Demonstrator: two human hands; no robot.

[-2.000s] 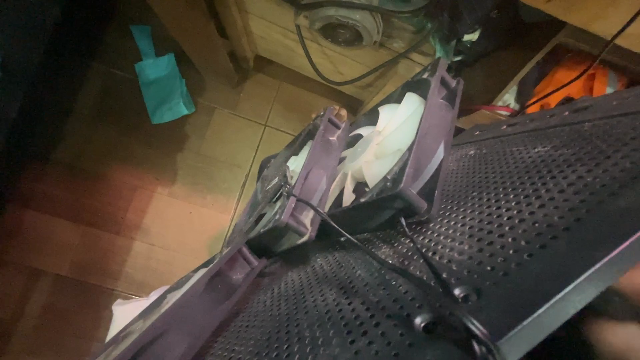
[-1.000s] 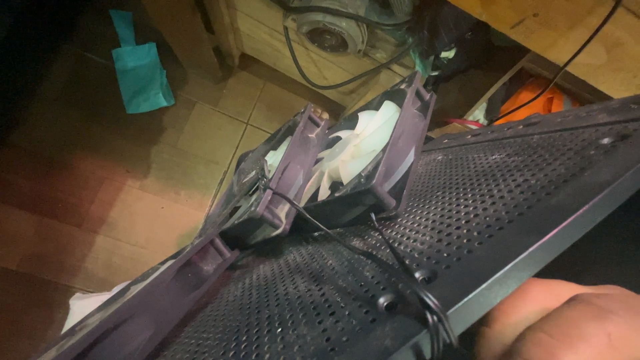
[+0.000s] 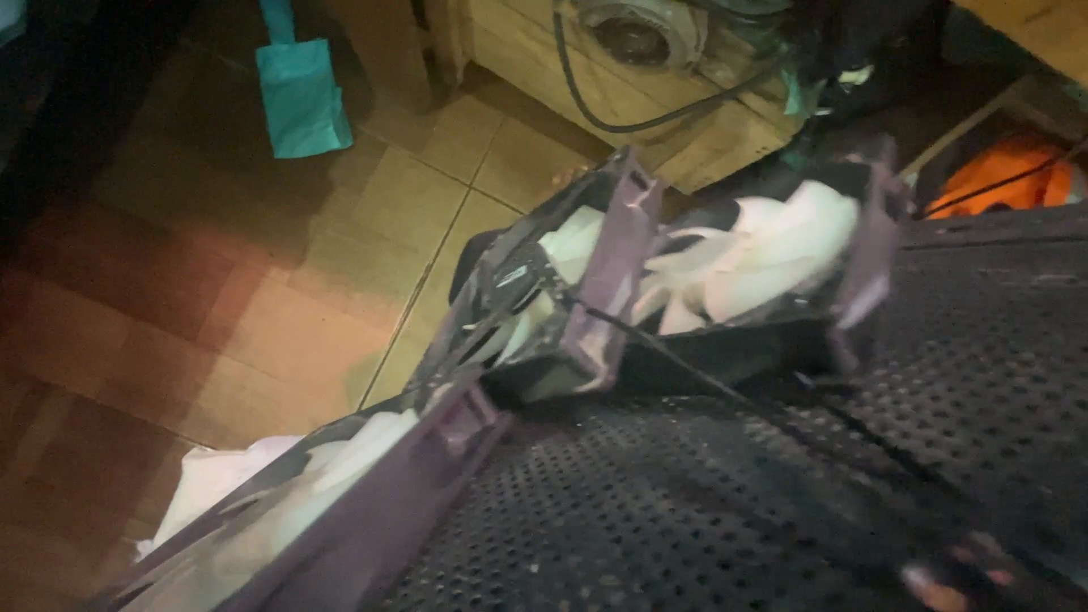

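Observation:
Three computer case fans with purplish-black frames and pale blades stand against a black perforated metal panel [image 3: 680, 493]. The upper right fan [image 3: 765, 255] shows most of its blades. Beside it is the middle fan [image 3: 603, 280], with a thin black cable [image 3: 671, 353] running from it across the panel. The third fan [image 3: 365, 518] extends out at the lower left. Neither my left hand nor my right hand can be made out. A small blurred reddish patch lies on the panel at the lower right; whether it is fingertips or hardware cannot be told.
A teal fabric-like piece [image 3: 303, 98] lies on the tiled floor [image 3: 433, 195]. Wooden furniture [image 3: 527, 51] with a round metal motor-like part [image 3: 642, 34] and a black cord stands at the top. An orange item [image 3: 1003, 178] is at the right; a whitish item [image 3: 212, 476] is at lower left.
A hand at the panel's lower right edge one second ago is no longer plainly visible. The fans and panel now sit farther right in the view, and the picture is more blurred.

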